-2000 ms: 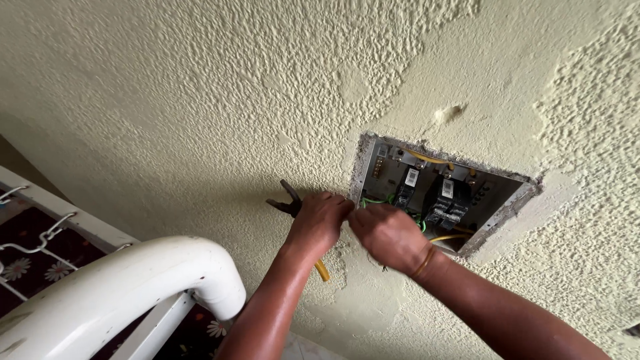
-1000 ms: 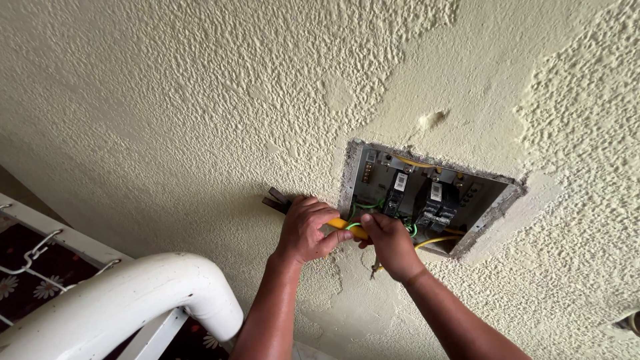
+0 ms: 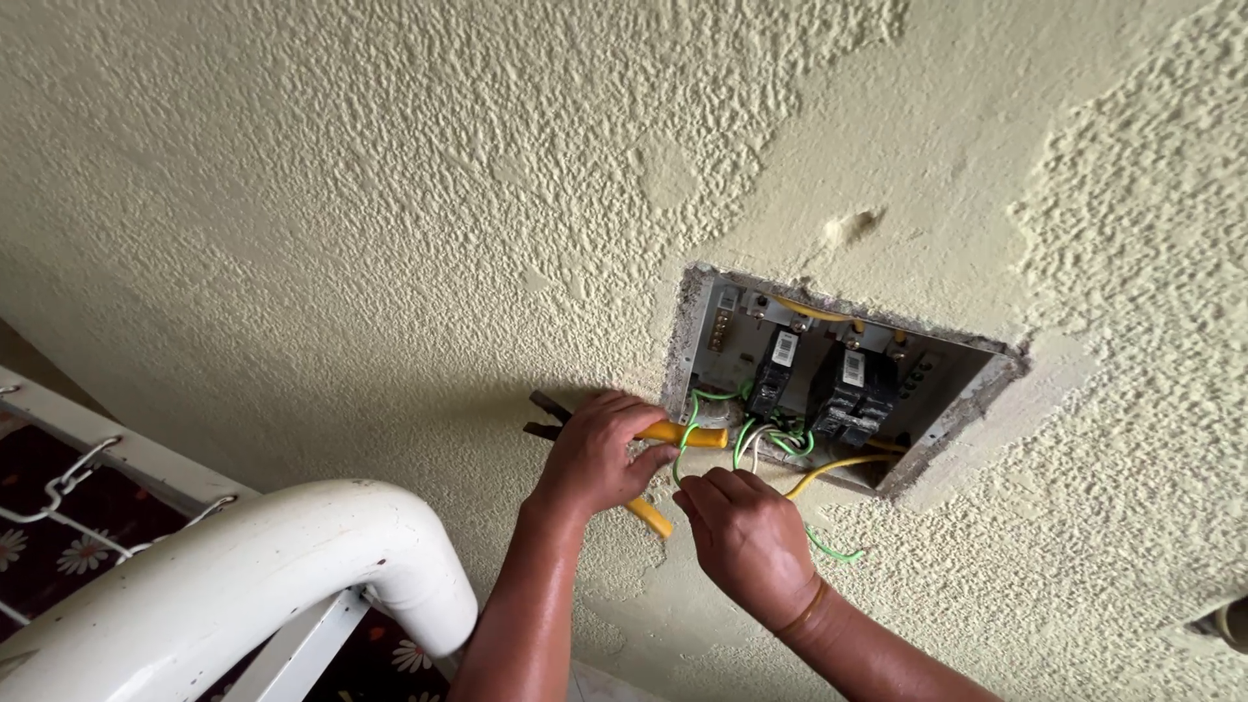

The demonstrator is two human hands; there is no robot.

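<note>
My left hand (image 3: 603,453) is closed around pliers with yellow handles (image 3: 694,435); their dark jaws point left, and the handles are spread apart. Just right of it, my right hand (image 3: 746,531) pinches a green insulated wire (image 3: 685,439) that loops out of a recessed electrical panel box (image 3: 931,414). Inside the box sit black circuit breakers (image 3: 853,390), with green, white and yellow wires around them. A yellow wire (image 3: 838,466) curves out over the lower edge. A green wire end (image 3: 837,548) sticks out beyond my right hand.
The textured cream wall (image 3: 439,244) surrounds the box, whose cutout has rough broken edges. A thick white pipe rail (image 3: 253,546) rises at the lower left, beside a white metal frame with chain links (image 3: 83,463) over dark flowered fabric. A round fitting (image 3: 1230,622) sits at the right edge.
My right hand has moved down from the pliers' handle, with the green wire now stretched between it and the box. The pliers' handles show more fully than a second ago.
</note>
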